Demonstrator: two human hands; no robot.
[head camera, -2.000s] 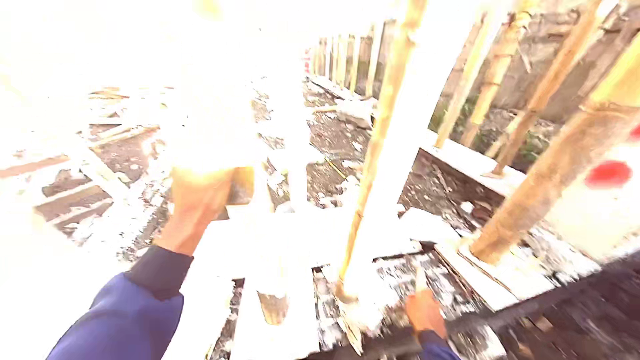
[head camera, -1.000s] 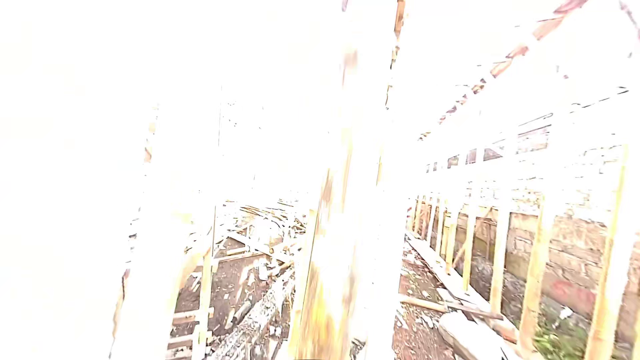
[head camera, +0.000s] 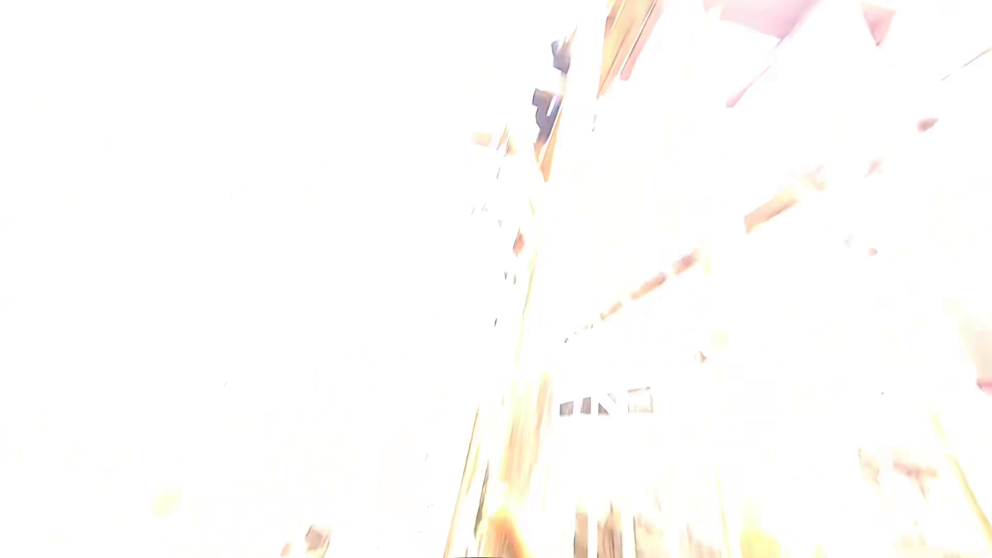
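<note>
Glare washes out most of the head view. A tall pole of wood or bamboo (head camera: 523, 434) rises from the bottom centre and fades into white higher up. Neither my left hand nor my right hand can be made out. An orange patch lies at the foot of the visible pole, too blurred to name. Dark bluish shapes (head camera: 546, 112) show beside orange-brown timber (head camera: 628, 39) near the top; what they are is unclear.
A line of reddish-brown pieces (head camera: 651, 285) slants up to the right, perhaps an overhead beam. Faint upright posts (head camera: 608, 531) stand at the lower right. A small framed opening (head camera: 604, 404) shows right of the pole.
The view has swung upward, away from the rubble and timber on the ground. Both my hands showed two seconds ago, the left in a blue sleeve; neither can be made out now.
</note>
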